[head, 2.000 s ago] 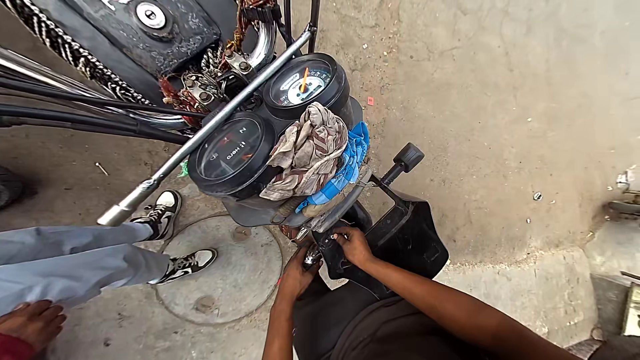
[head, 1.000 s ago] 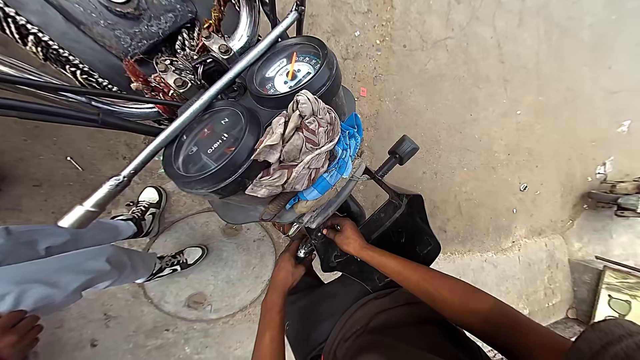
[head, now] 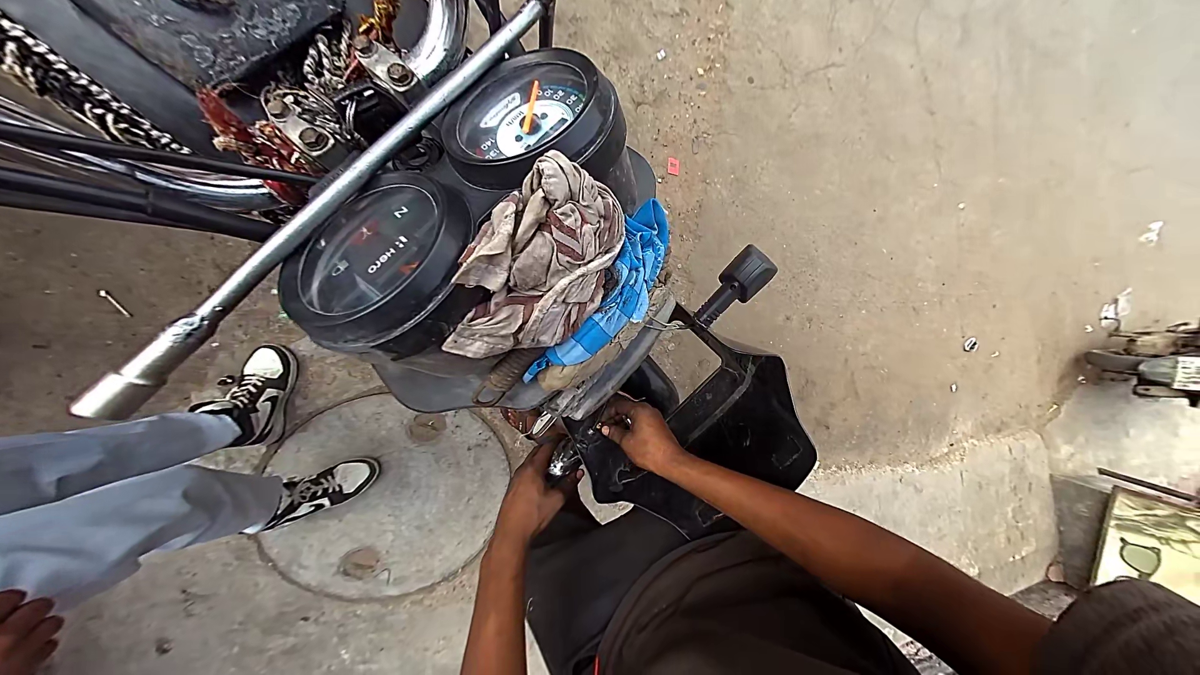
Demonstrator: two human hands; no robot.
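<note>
Below the motorcycle's gauges, my left hand (head: 536, 492) has its fingers around a shiny metal part (head: 563, 459), mostly hidden by the fingers. My right hand (head: 643, 433) is at the upper edge of a black plastic fairing (head: 750, 422), thumb and finger pinched near a small yellowish thing too small to name. The fairing hangs at the front of the motorcycle, with a black turn signal (head: 747, 273) sticking out above it. A crumpled beige cloth (head: 553, 253) and a blue cloth (head: 623, 295) are tucked beside the speedometer (head: 531, 117) and the indicator gauge (head: 375, 248).
A metal bar (head: 309, 216) crosses over the gauges. To the left stands a person in grey trousers (head: 141, 497) and black-and-white sneakers (head: 323, 490), beside a round concrete cover (head: 384, 534). Another vehicle's part (head: 1148, 366) and a board with a picture (head: 1148, 544) are at the right.
Both hands stay at nearly the same spot under the gauges, with only slight finger movement. The view has shifted a little.
</note>
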